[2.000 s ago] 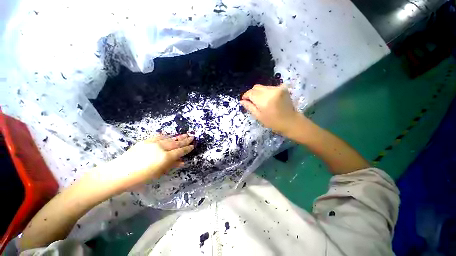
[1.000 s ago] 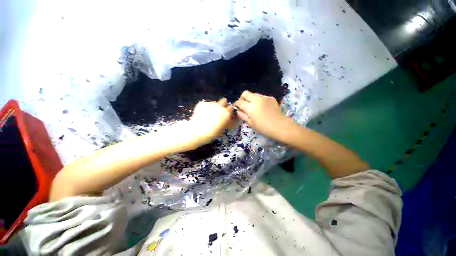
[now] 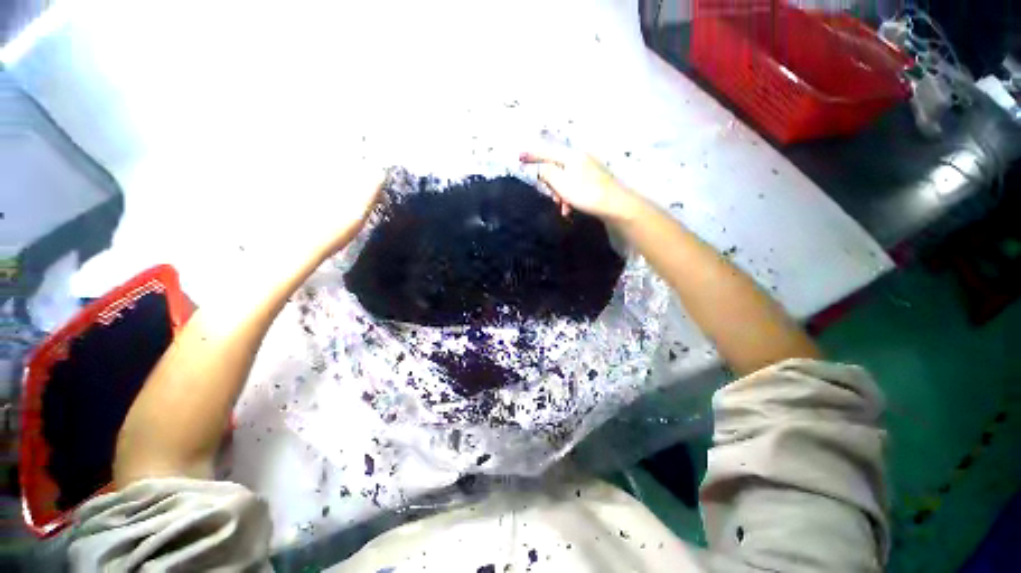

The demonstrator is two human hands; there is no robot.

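A wide black heap of small parts (image 3: 487,252) lies inside the spread mouth of a clear plastic bag (image 3: 537,437) on the white tabletop. Black flakes are scattered over the near bag film. My left hand (image 3: 375,204) is at the heap's far left edge, seen narrow and washed out by glare; its fingers and any hold are unclear. My right hand (image 3: 577,185) is at the far right edge of the heap, by the bag's rim, with fingers apart and nothing visible in it.
A red basket (image 3: 174,293) filled with black pieces stands at the left, partly behind my left forearm. Another red basket (image 3: 789,95) stands on a dark metallic bench (image 3: 952,157) at the far right, near white cables. Green floor (image 3: 896,347) shows at the right.
My hands have moved apart and away from me, from together over the heap to its far edges. The bag mouth looks rounder, its far folds lowered. The view shows more of the table.
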